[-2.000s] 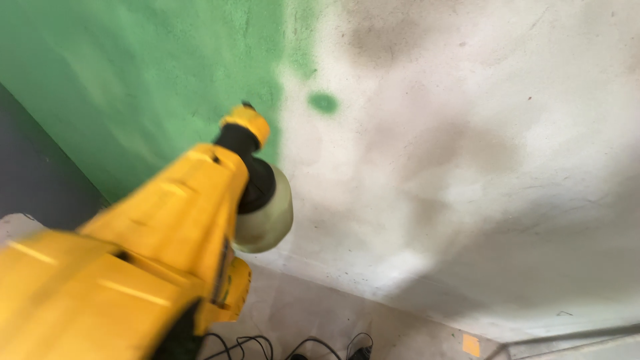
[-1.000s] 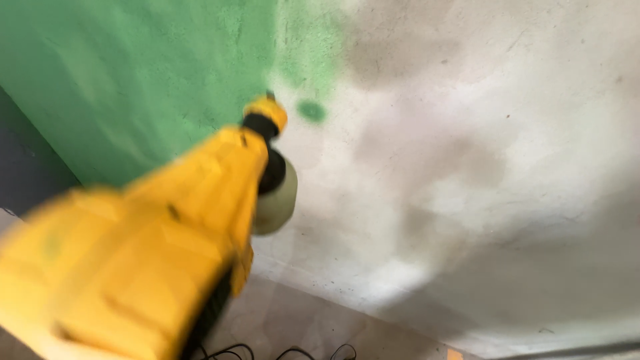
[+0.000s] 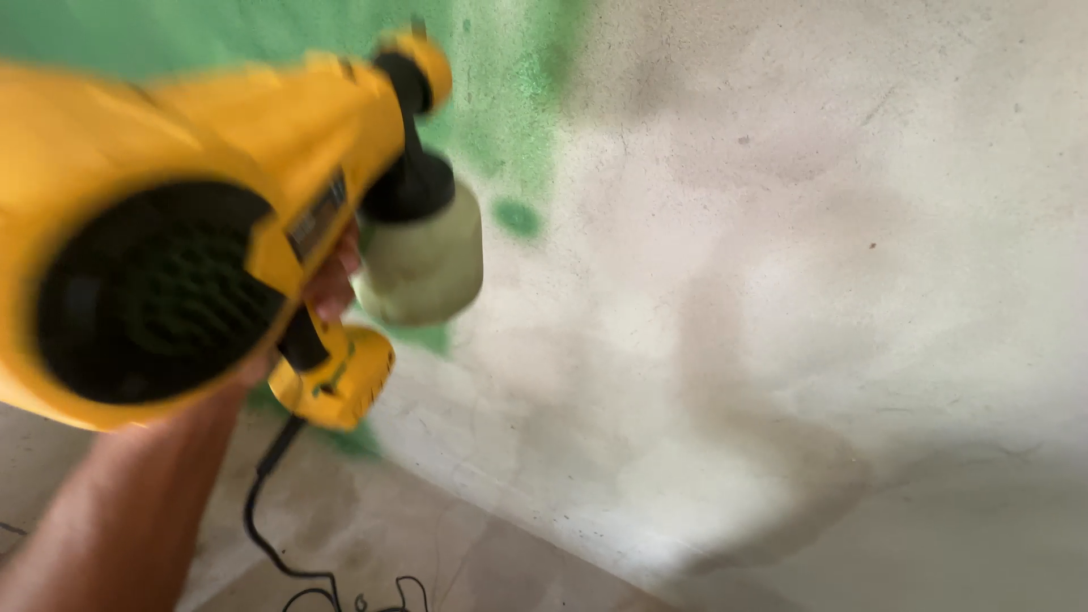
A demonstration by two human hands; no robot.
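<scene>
My left hand (image 3: 333, 276), mostly hidden behind the tool, grips the handle of a yellow and black electric paint sprayer (image 3: 289, 110). The forearm comes up from the lower left. Beneath the sprayer's front hangs a pale, translucent paint cup (image 3: 425, 263). The nozzle (image 3: 421, 64) is in front of a wall (image 3: 765, 255) with green paint on its upper left part and a bare, stained whitish surface to the right. A small, separate green spot (image 3: 517, 218) lies right of the cup. My right hand is out of view.
A black power cord (image 3: 252, 510) runs down from the sprayer's handle to loops near the bottom edge. The concrete floor (image 3: 484, 552) meets the wall along a slanting line at lower centre. Green paint (image 3: 353, 438) also marks the wall's lower edge.
The sprayer has swung up in the view, and its black rear vent and my forearm now show. The view has shifted a little.
</scene>
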